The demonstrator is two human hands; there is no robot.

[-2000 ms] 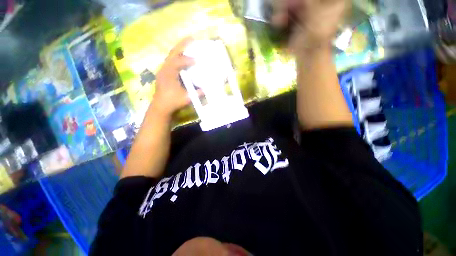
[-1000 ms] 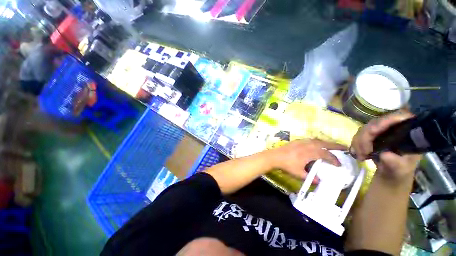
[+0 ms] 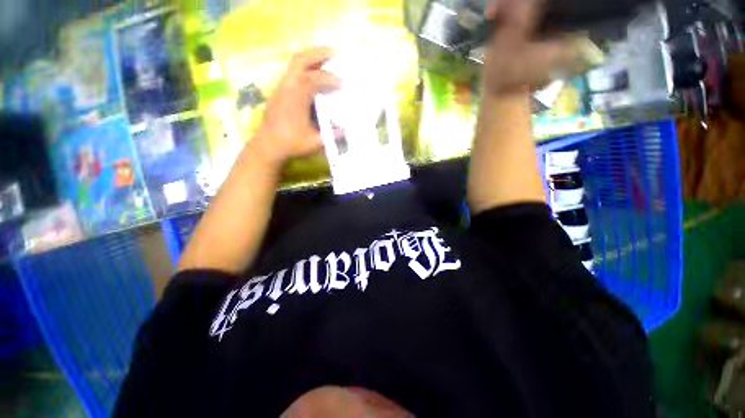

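Note:
A white plastic housing with two prongs lies on the near edge of the yellow work pad. It is overexposed, so its far part is washed out. My left hand grips the left side of the housing. My right hand is at the top, to the right of the housing and apart from it. It is blurred and holds the black electric screwdriver, which is cut off by the top edge. The screwdriver's bit cannot be made out.
Metallic boxy parts lie beyond the pad, near my right hand. A blue crate with stacked black-white parts is below the bench edge at right. Another blue crate is at lower left. Colourful printed sheets cover the left bench.
The view has swung back down over my torso and the pad. My right hand and the screwdriver have moved off the housing to the right. My left hand remains on the housing.

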